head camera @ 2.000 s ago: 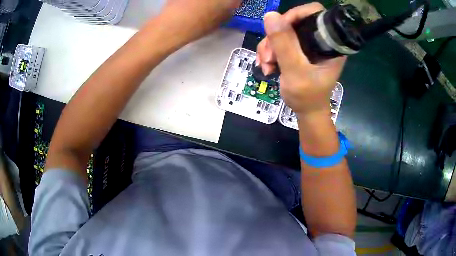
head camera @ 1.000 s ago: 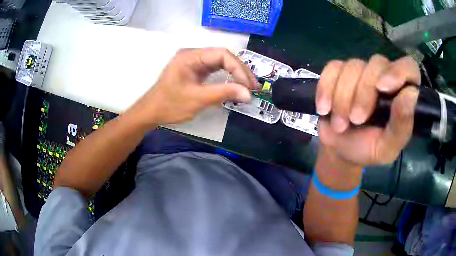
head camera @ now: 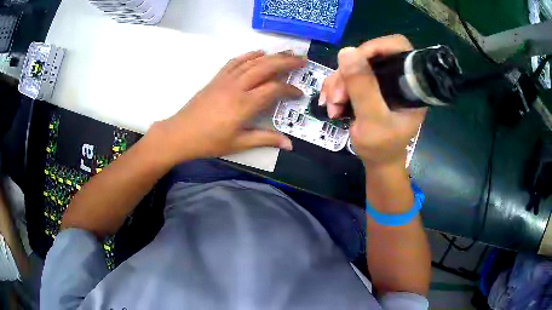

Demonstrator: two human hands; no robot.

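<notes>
My right hand [head camera: 378,112] is closed around the black electric screwdriver [head camera: 402,79], whose nose points down into a white housing [head camera: 299,124]. My fingers hide the bit and most of the circuit board. My left hand [head camera: 233,112] is at the housing's left side, fingers spread, the fingertips over its upper left edge. No object shows in it. A second white housing [head camera: 413,148] lies to the right, mostly hidden under my right hand and wrist.
A blue screw bin [head camera: 346,23] stands behind the housing. A white sheet [head camera: 121,79] lies to the left. Stacked housings [head camera: 136,9] stand at the upper left, and one unit [head camera: 41,71] at far left. Loose circuit boards [head camera: 57,187] lie on a black surface. A cable [head camera: 489,142] runs at right.
Since one second ago the screwdriver has swung from nearly level to upright over the housing. My left hand's fingers have spread and moved back off the board area.
</notes>
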